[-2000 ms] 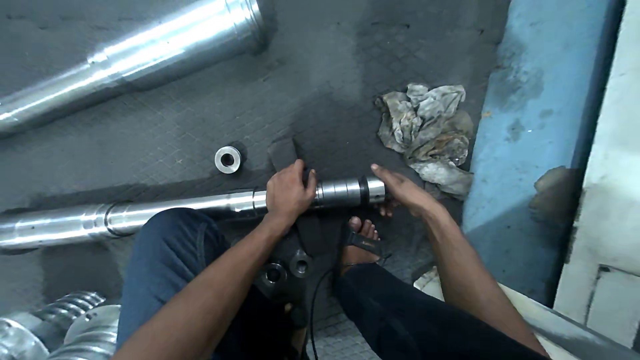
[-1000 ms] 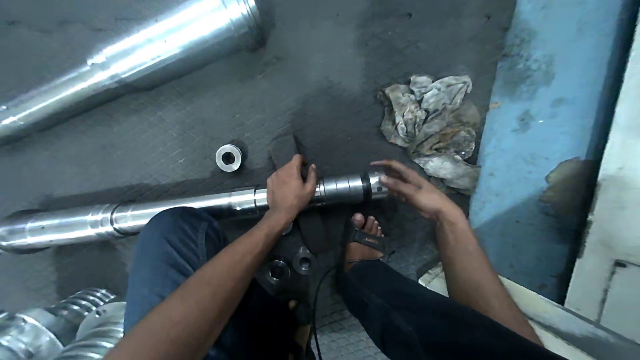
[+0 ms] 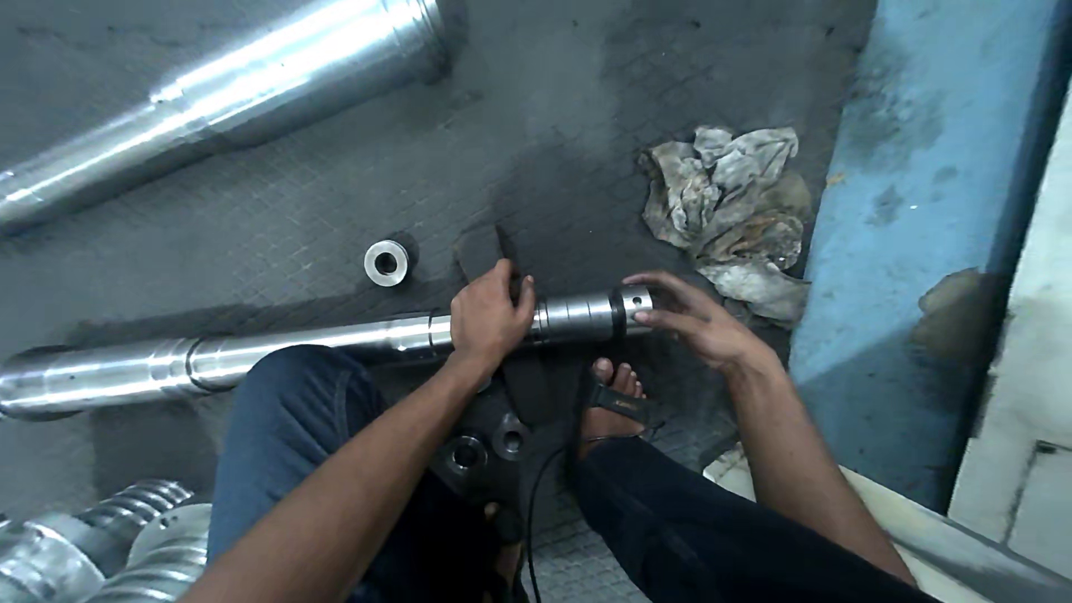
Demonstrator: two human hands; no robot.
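Observation:
A long, stepped metal shaft [image 3: 276, 345] lies across the floor in front of me, partly over a dark support block [image 3: 481, 251]. My left hand [image 3: 490, 314] is wrapped over the shaft right of its middle. At the shaft's right end sits a bright collar [image 3: 638, 303] with a small hole, beside a dark ring [image 3: 618, 313]. My right hand [image 3: 691, 318] is around this collar, thumb and fingers curved and apart, fingertips at its edge; whether they press on it is hard to tell.
A thicker metal shaft [image 3: 293, 79] lies at the upper left. One metal ring [image 3: 386, 263] stands beyond the long shaft, others [image 3: 466, 453] near my legs. Crumpled dirty rags [image 3: 737, 209] lie right, beside a blue painted strip [image 3: 896, 251]. Ribbed metal parts [image 3: 151, 544] fill the lower left; a black cable [image 3: 533, 519] runs between my feet.
My right hand was closer around the shaft's end two seconds ago; its fingers have since loosened and spread. My left hand has stayed on the shaft.

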